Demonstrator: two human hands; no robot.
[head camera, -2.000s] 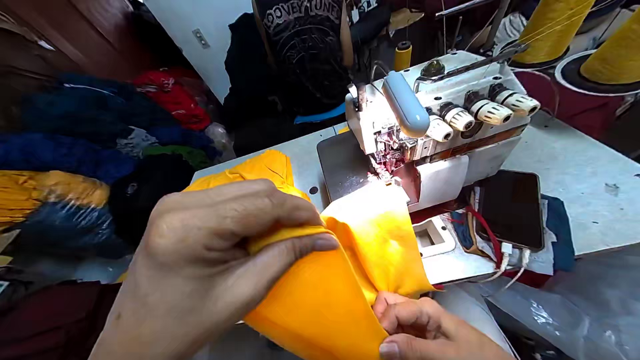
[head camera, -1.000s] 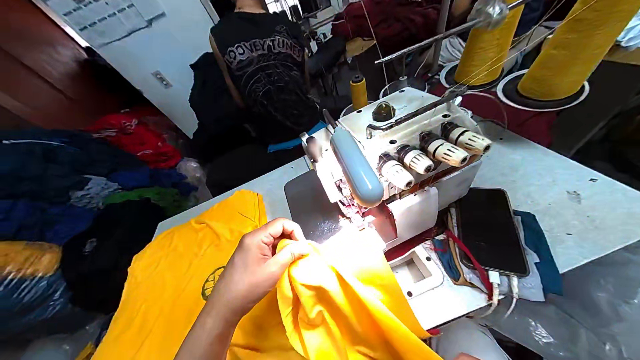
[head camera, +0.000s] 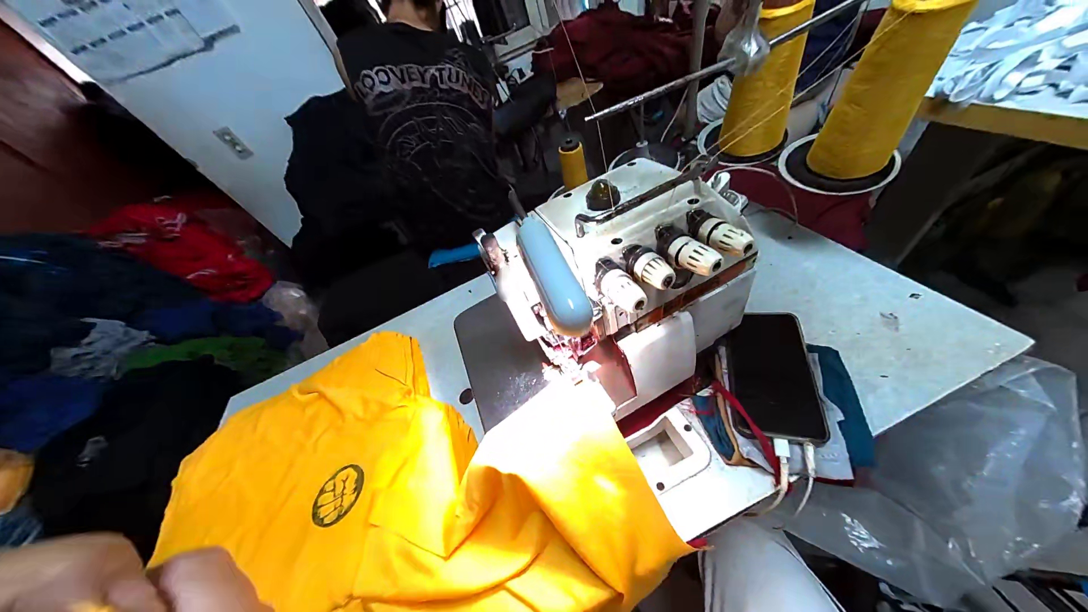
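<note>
A yellow knit fabric piece with a round dark print (head camera: 337, 495) lies spread and rumpled over the left front of the machine table. Its right part runs up to the needle area of a white overlock sewing machine (head camera: 650, 246), under bright light. At the bottom left corner my left hand (head camera: 127, 578) is blurred and partly cut off, fingers closed, with a bit of yellow cloth showing at them. My right hand is out of view. Whether the presser foot is down on the cloth is hidden by glare.
A phone (head camera: 778, 378) with white cables lies on folded cloths right of the machine. Yellow thread cones (head camera: 888, 93) stand behind. Piled garments (head camera: 187, 255) fill the left side, a plastic bag (head camera: 977, 476) the right. A person in a black shirt (head camera: 425, 127) sits beyond the table.
My left hand has moved from the cloth near the machine to the lower left corner. My right hand, at the cloth's lower edge two seconds ago, has left the view. The yellow cloth now lies more spread out.
</note>
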